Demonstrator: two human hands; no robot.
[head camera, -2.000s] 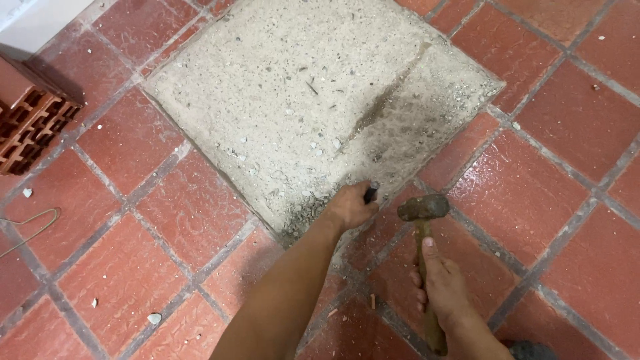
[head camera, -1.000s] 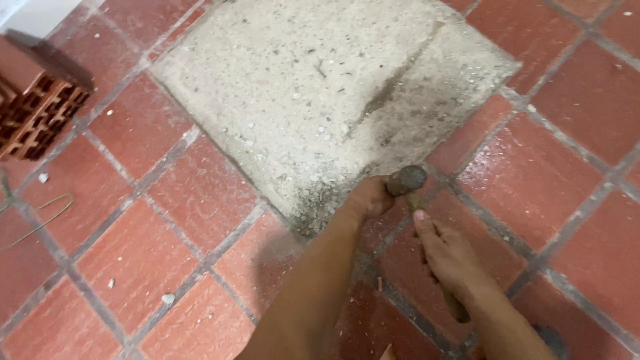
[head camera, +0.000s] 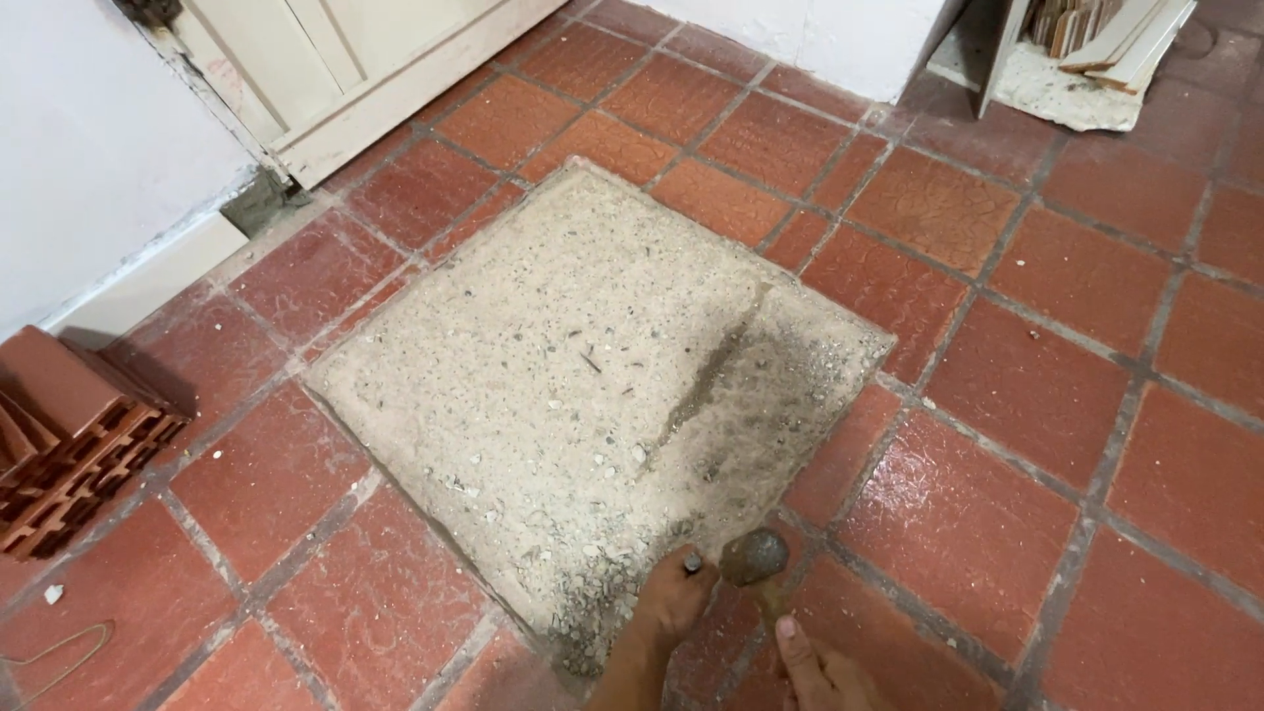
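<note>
My left hand (head camera: 673, 600) is closed around a metal chisel (head camera: 692, 561); only its round struck end shows above the fist. This hand is over the near right edge of a square concrete patch (head camera: 553, 326) set in the tiled floor. Just right of the fist is the dark head of a club hammer (head camera: 754, 557). My right hand (head camera: 815, 671) grips the hammer's wooden handle, partly cut off by the bottom edge. Loose rubble (head camera: 588, 602) lies at the patch's near corner, left of my left hand. A darker, rougher strip (head camera: 770, 395) runs along the patch's right side.
Red clay floor tiles (head camera: 968, 523) surround the patch. Hollow clay blocks (head camera: 89, 464) stand at the left, near a thin wire loop (head camera: 74, 657). A cream door (head camera: 365, 59) is at the upper left. Stacked tile pieces (head camera: 1116, 49) lie at the upper right.
The view has tilted up and now takes in the door and walls. The hammer head, over the left fist a second ago, is now just to its right.
</note>
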